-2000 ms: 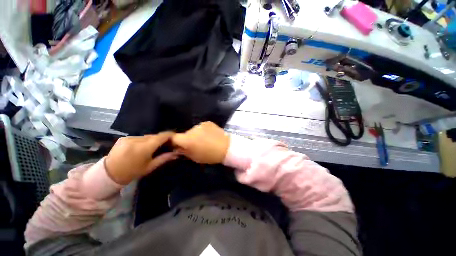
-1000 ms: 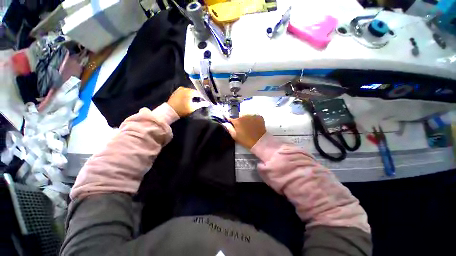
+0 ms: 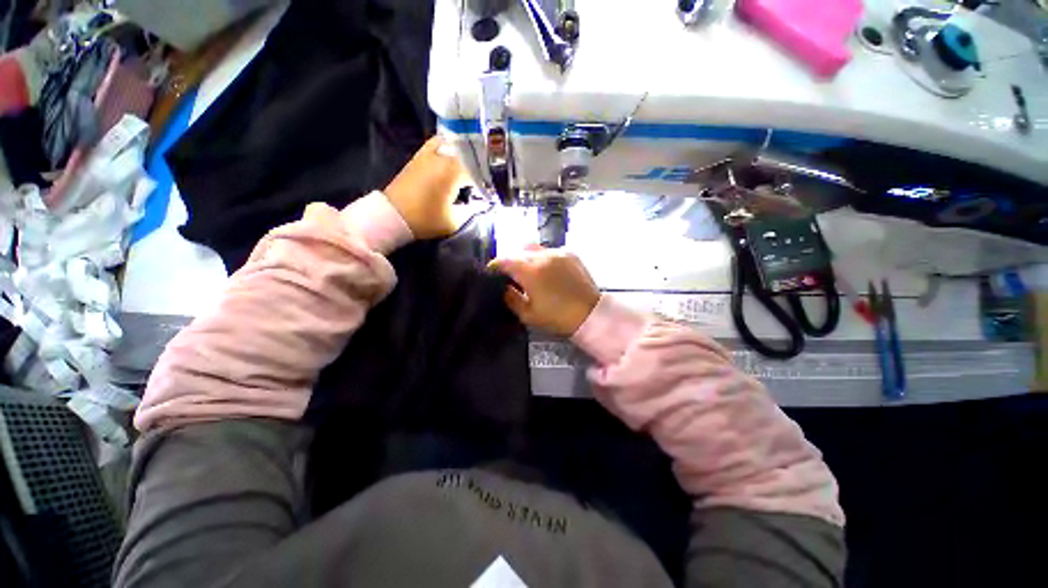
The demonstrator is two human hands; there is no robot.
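The black garment piece [image 3: 425,333] lies on the machine table left of the needle and hangs over the front edge towards my lap. My left hand [image 3: 434,193] is on the cloth just left of the needle area, fingers towards the lit presser foot [image 3: 494,218]. My right hand [image 3: 549,287] pinches the cloth's right edge just in front of the needle. The contact at the needle is washed out by the lamp. The white sewing machine [image 3: 667,98] with a blue stripe stands over the cloth's right edge.
Scissors with black loop handles [image 3: 768,339] lie right of the needle, touching a dark card [image 3: 791,255]. Blue-handled snips [image 3: 887,345] lie further right. A pink pad [image 3: 804,29] is on the machine head. White strips [image 3: 69,258] heap at the left, above a grey basket [image 3: 58,459].
Both hands went from pinching cloth over the front edge up to the needle area. Since one second ago they stay there, the right fingers now more curled. The view has shifted.
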